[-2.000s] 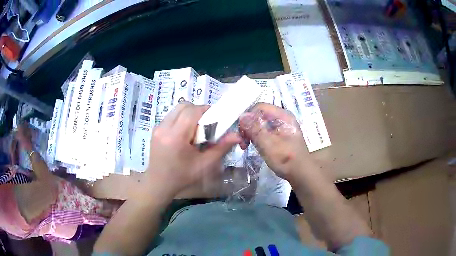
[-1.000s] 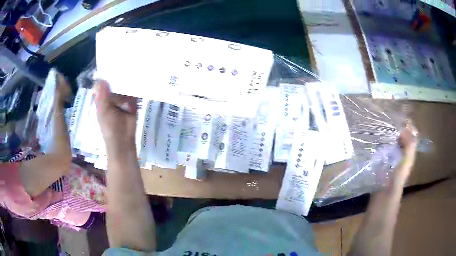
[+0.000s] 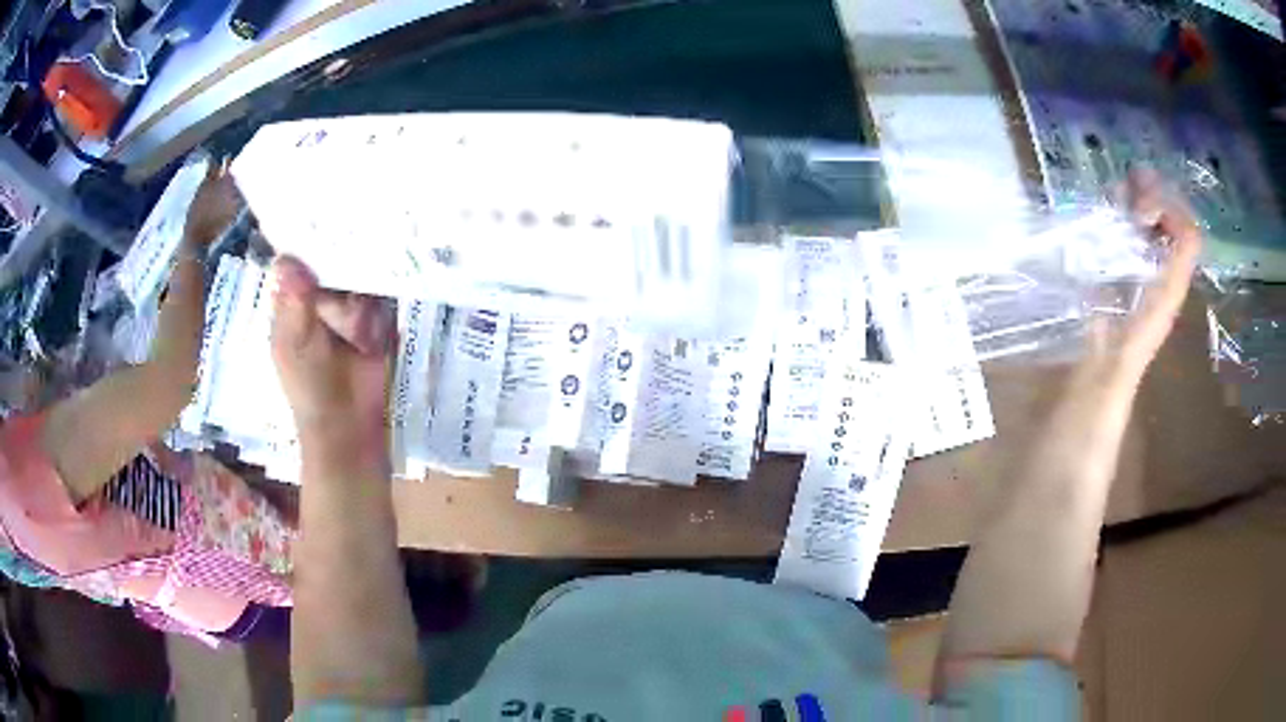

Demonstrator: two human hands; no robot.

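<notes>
A white retail box [image 3: 494, 198] is held up over the bench, lying sideways, blurred at its right end. My left hand [image 3: 327, 332] grips its lower left part. My right hand [image 3: 1164, 261] is at the right, closed on crinkled clear film [image 3: 1051, 275] that stretches left toward the box's right end. Whether the film still touches the box is too blurred to tell. Below, overlapping white retail boxes [image 3: 677, 402] lie in a row. One slim box [image 3: 842, 487] sticks out over the front edge of the bench.
The brown cardboard bench edge [image 3: 649, 525] runs in front of me. A dark green surface [image 3: 592, 64] lies behind the boxes. Pale panels [image 3: 924, 99] are at the back right. A person in pink [image 3: 155, 522] works at the left, an arm reaching beside my box.
The held box has moved slightly down and left. My right hand has moved up, and the film now stretches higher and more level. The neighbouring person's hand has moved right.
</notes>
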